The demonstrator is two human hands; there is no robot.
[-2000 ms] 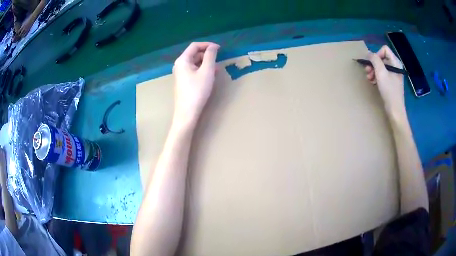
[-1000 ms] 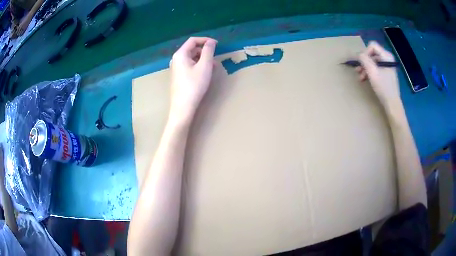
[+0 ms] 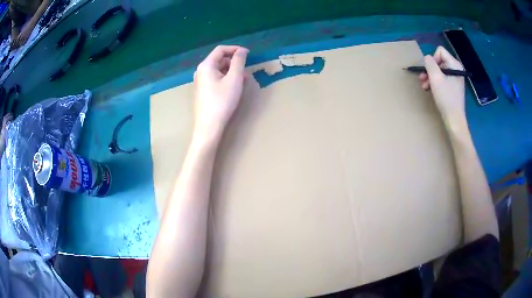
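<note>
A large tan cardboard mat (image 3: 303, 174) lies on the teal bench, with a ragged cutout near its far edge. My left hand (image 3: 221, 81) is over the mat's far left part, left of the cutout. Its fingers are curled with thumb and index tips together; no object shows between them. My right hand (image 3: 444, 78) is at the mat's far right corner and holds a slim black pen-like tool (image 3: 440, 71), its tip pointing left. Both hands are bare.
A black phone (image 3: 471, 67) and a small blue object (image 3: 509, 88) lie at the right. At the left are a thin black curved bracket (image 3: 116, 137), a blue can (image 3: 73, 171) and a clear plastic bag (image 3: 23, 192). Black headbands (image 3: 116, 35) lie on the green belt (image 3: 233, 23).
The belt's headbands have shifted down-left in view. The bench and mat also shift slightly left with the view. My hands stay in nearly the same places; the tool's angle changes slightly.
</note>
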